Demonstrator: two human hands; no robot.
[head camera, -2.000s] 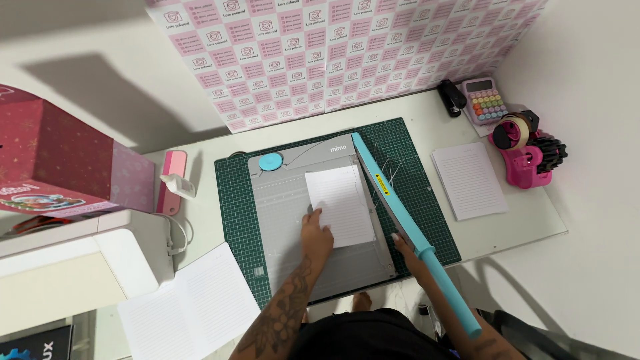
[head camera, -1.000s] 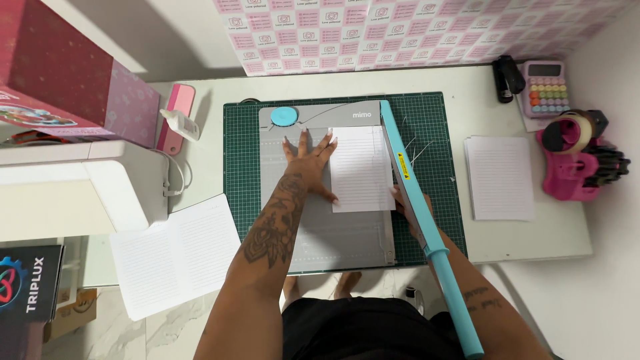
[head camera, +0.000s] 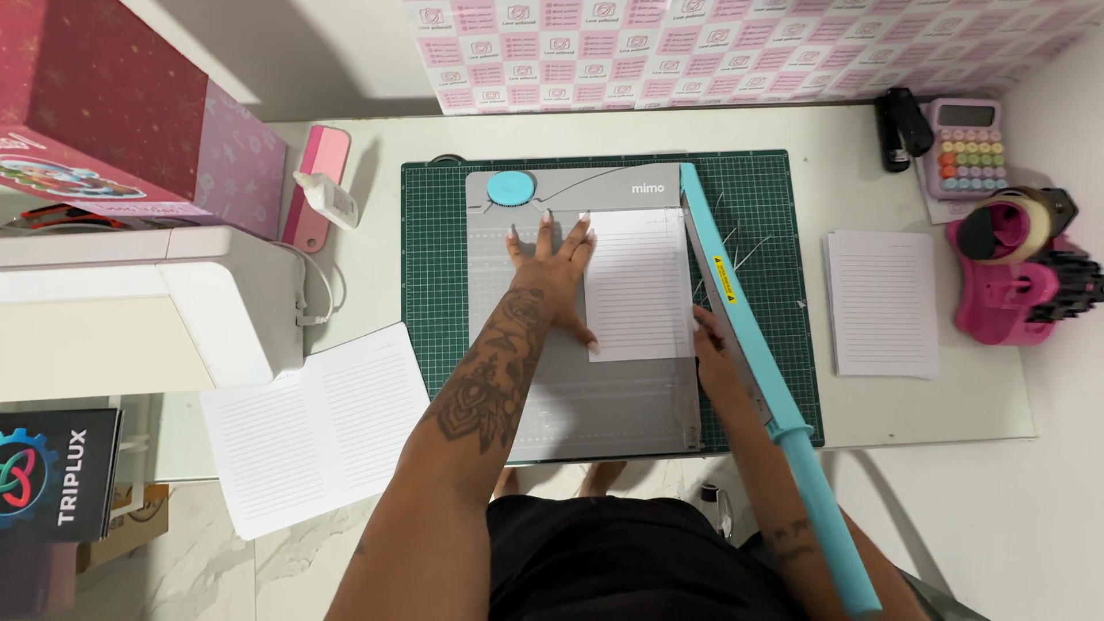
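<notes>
A grey guillotine paper trimmer (head camera: 565, 414) lies on a green cutting mat (head camera: 431, 259), its turquoise blade arm (head camera: 746, 319) raised at an angle along the right side. Lined paper (head camera: 638, 285) rests on the trimmer's bed, its right edge by the cutting edge. My left hand (head camera: 552, 272) has its fingers spread over the paper's left edge and the bed beside it. My right hand (head camera: 712, 349) is at the cutting edge, under the blade arm, near the paper's right edge; its fingers are partly hidden. Thin paper strips (head camera: 733, 250) lie on the mat beyond the arm.
A stack of lined sheets (head camera: 881, 304) lies to the right, near a pink tape dispenser (head camera: 1005, 297), a calculator (head camera: 966, 147) and a black stapler (head camera: 901, 134). Wide lined sheets (head camera: 319, 431), a glue bottle (head camera: 328, 200), a pink trimmer (head camera: 302, 233) and a white machine (head camera: 216, 319) are left.
My left hand has moved from the paper's lower left part to its upper left edge, with fingers spread wider. The paper now sits farther right, against the cutting edge. The blade arm remains raised.
</notes>
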